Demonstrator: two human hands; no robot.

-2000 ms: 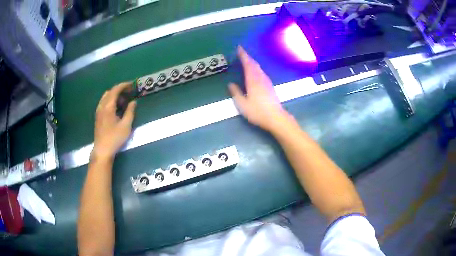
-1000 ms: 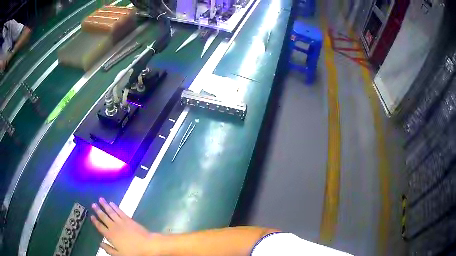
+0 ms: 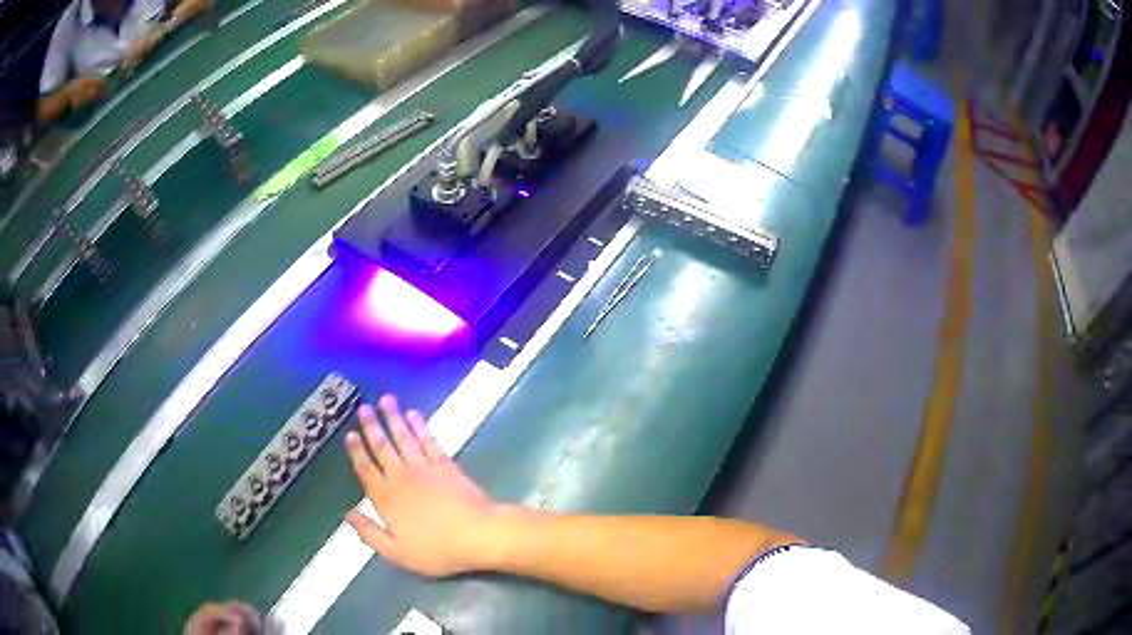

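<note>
A silver six-position fixture (image 3: pixel 288 457) lies on the green conveyor belt, with dark-centred round parts in its row of seats. The UV lamp (image 3: pixel 472 236) stands over the belt above it, glowing violet-pink at its mouth. My right hand (image 3: pixel 428 496) is spread flat, fingers apart and empty, over the white rail just right of the fixture, close to its lamp-side end. Part of my left hand (image 3: pixel 230 620) shows at the bottom edge; its fingers are cut off or blurred. The corner of a second fixture (image 3: pixel 418 624) shows at the bottom edge.
Tweezers (image 3: pixel 621 295) lie on the bench beside the lamp. A spare fixture (image 3: pixel 703 223) rests near white paper. Standing fixtures (image 3: pixel 139 199) are on the far belt, near a yellowish tray (image 3: pixel 379 47). A person's hands show at upper left. A blue stool (image 3: pixel 912 137) stands right.
The view has swung toward the lamp, then partly back. The fixture on the belt now lies nearer the lamp mouth than two seconds ago, and my left hand is no longer at its far end.
</note>
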